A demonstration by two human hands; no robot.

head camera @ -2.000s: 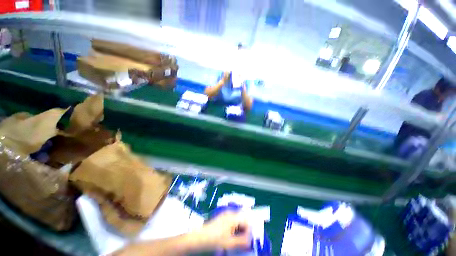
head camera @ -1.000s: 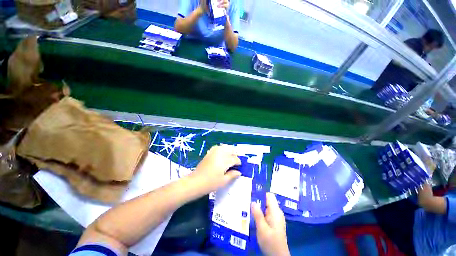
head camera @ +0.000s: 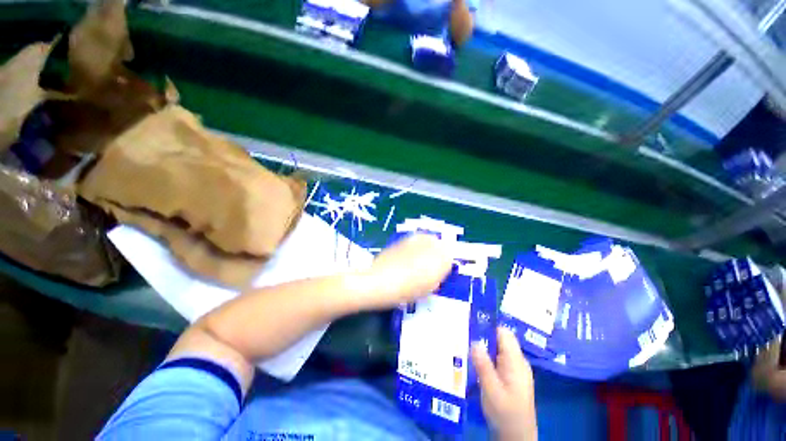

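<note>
A blue-and-white flat carton blank (head camera: 435, 349) lies at the front edge of the green bench, its white panel up and its white tabs at the far end. My left hand (head camera: 415, 265) is over the tab end, slightly blurred; its fingertips are partly hidden. My right hand (head camera: 507, 383) holds the lower right edge, thumb on top. A fanned stack of carton blanks (head camera: 603, 314) lies to the right. Thin white strips (head camera: 352, 205) are scattered beyond a white sheet (head camera: 297, 344).
Torn brown wrapping paper (head camera: 202, 189) lies at left over the sheet. A stack of blue-white boxes (head camera: 743, 303) stands at far right. Across the green belt (head camera: 388, 129) are small box stacks (head camera: 515, 76) and a coworker's arm. A red stool (head camera: 642, 405) is below right.
The view has shifted, so the bench things appear further right and the far side higher. Both hands remain at the carton blank, the left at its tab end.
</note>
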